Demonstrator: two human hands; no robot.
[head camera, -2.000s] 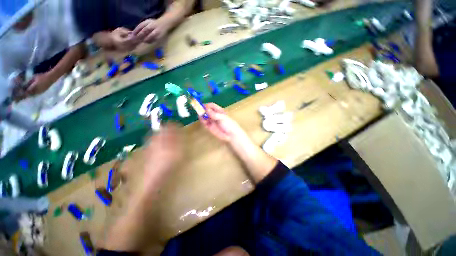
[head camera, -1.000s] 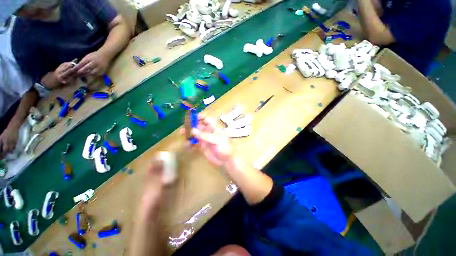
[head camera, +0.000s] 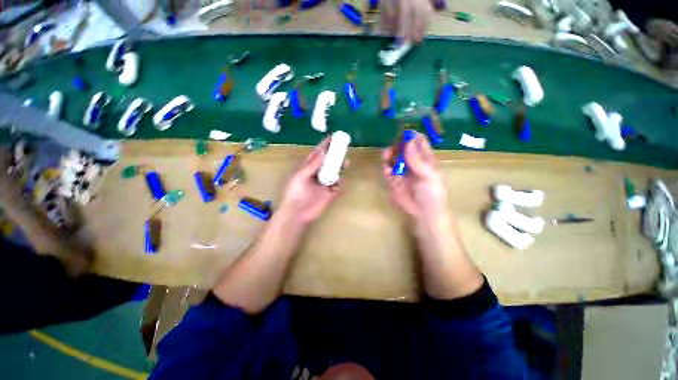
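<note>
My left hand (head camera: 308, 189) holds a white housing shell (head camera: 334, 158) upright between thumb and fingers, near the bench's far edge. My right hand (head camera: 418, 178) holds a blue battery cell (head camera: 402, 154) between thumb and fingers, a short way to the right of the shell. The two parts are apart. Any wires on the held cell are too blurred to tell. Several blue battery assemblies (head camera: 204, 186) lie on the bench to the left. A few empty white shells (head camera: 511, 228) lie on the bench to the right.
The green conveyor belt (head camera: 193, 68) runs beyond the bench, carrying filled housings (head camera: 135, 116) and loose batteries (head camera: 352, 95). A dark pointed tool (head camera: 571, 220) lies at right. Another person's hand (head camera: 407, 18) reaches over the belt's far side. Another arm (head camera: 44, 230) is at left. White shells (head camera: 659, 223) are piled at far right.
The view has turned and now faces the belt squarely. My hands are now side by side, each still holding its part. Another person's hand has come to the belt's far edge.
</note>
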